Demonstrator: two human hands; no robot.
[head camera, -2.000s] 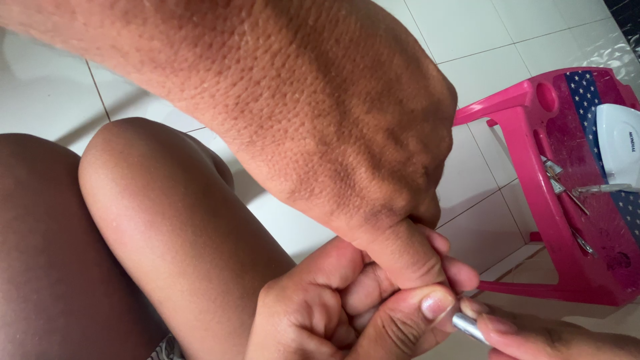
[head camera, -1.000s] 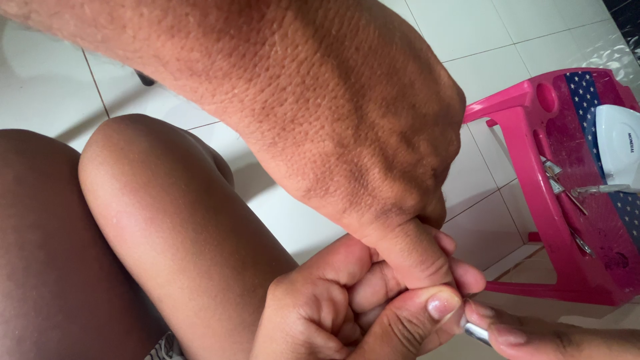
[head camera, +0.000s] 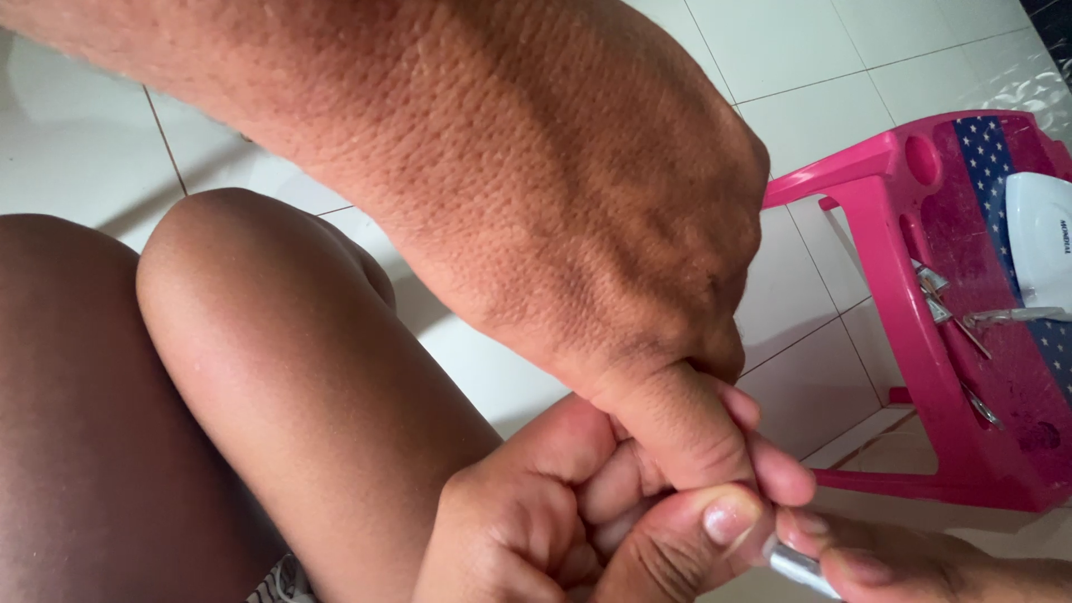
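My left hand (head camera: 536, 511) comes up from the bottom centre, its fingers wrapped about the digits of another person's hand (head camera: 603, 251). That large hand and forearm reach in from the upper left, back uppermost, and cover much of the view. My left thumb presses near the held fingertips. My right hand (head camera: 896, 553) enters at the lower right and grips a slim silver-coloured metal tool (head camera: 800, 569) between its fingers. The tool's near end touches or almost touches the place where the hands meet; its working tip and the nail there are hidden.
A pink plastic table (head camera: 904, 327) at the right holds a white appliance (head camera: 1038, 243), a blue star-patterned cloth (head camera: 981, 159), small metal implements (head camera: 980, 406) and tubes (head camera: 930, 276). Bare thighs and knees (head camera: 268, 352) fill the lower left, over a white tiled floor (head camera: 804, 50).
The metal tool has changed its angle slightly between the right fingers. Both my hands stay close together at the other person's hand, and the hold of my left hand looks the same.
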